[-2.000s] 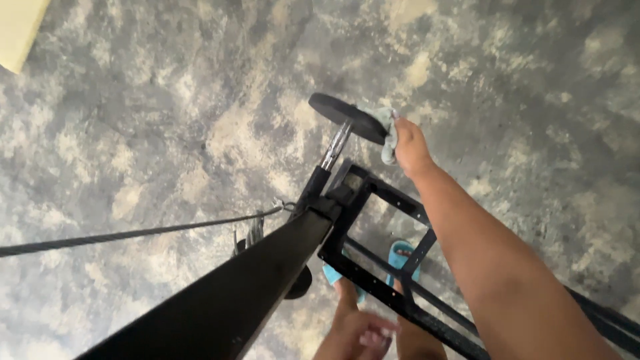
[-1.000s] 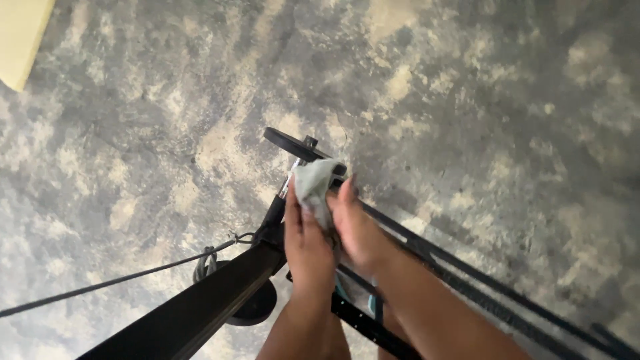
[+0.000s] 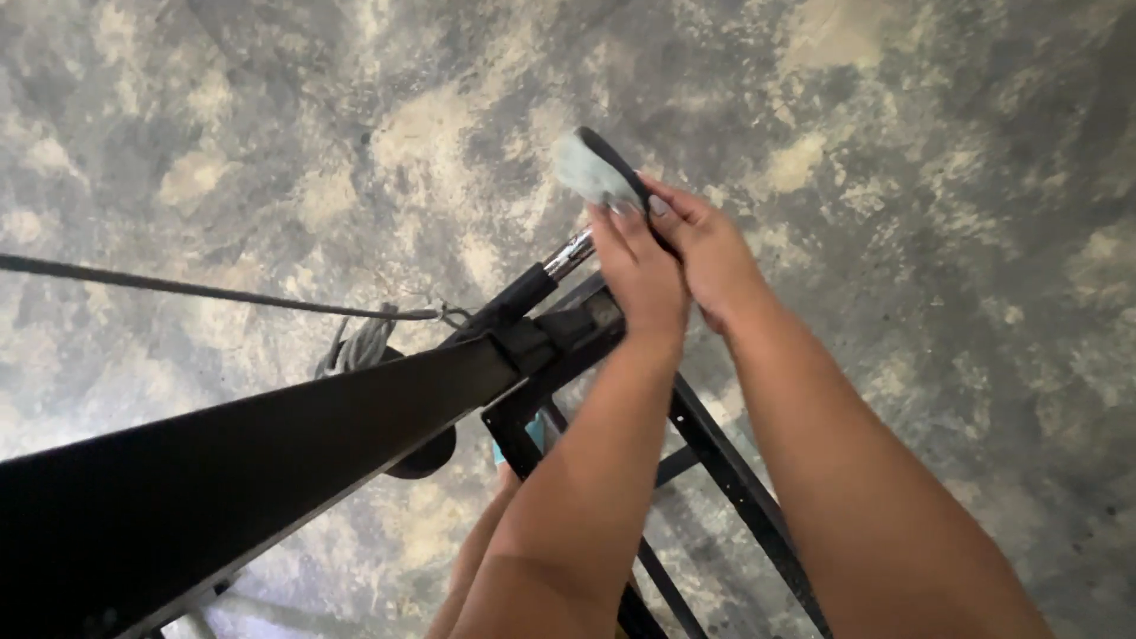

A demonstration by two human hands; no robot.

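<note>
A black round weight plate (image 3: 612,160), seen nearly edge-on, sits at the end of a shiny metal bar (image 3: 570,254) on a black metal frame (image 3: 737,479). My left hand (image 3: 635,262) presses a pale grey cloth (image 3: 590,169) against the plate's left face. On the plate's right edge, my right hand (image 3: 706,244) grips the rim, its fingers beside those of my left hand. The lower part of the plate is hidden by my hands.
A thick black beam (image 3: 266,461) runs from the lower left to the frame. A dark cable (image 3: 177,284) stretches left from it, beside a coiled grey rope (image 3: 364,344). Below the beam shows another black round part (image 3: 426,454). The floor (image 3: 932,177) is mottled grey and beige.
The cloth was in my right hand at the plate's right side two seconds ago; now my left hand has it on the left face. Both hands came together around it and have since moved to the plate.
</note>
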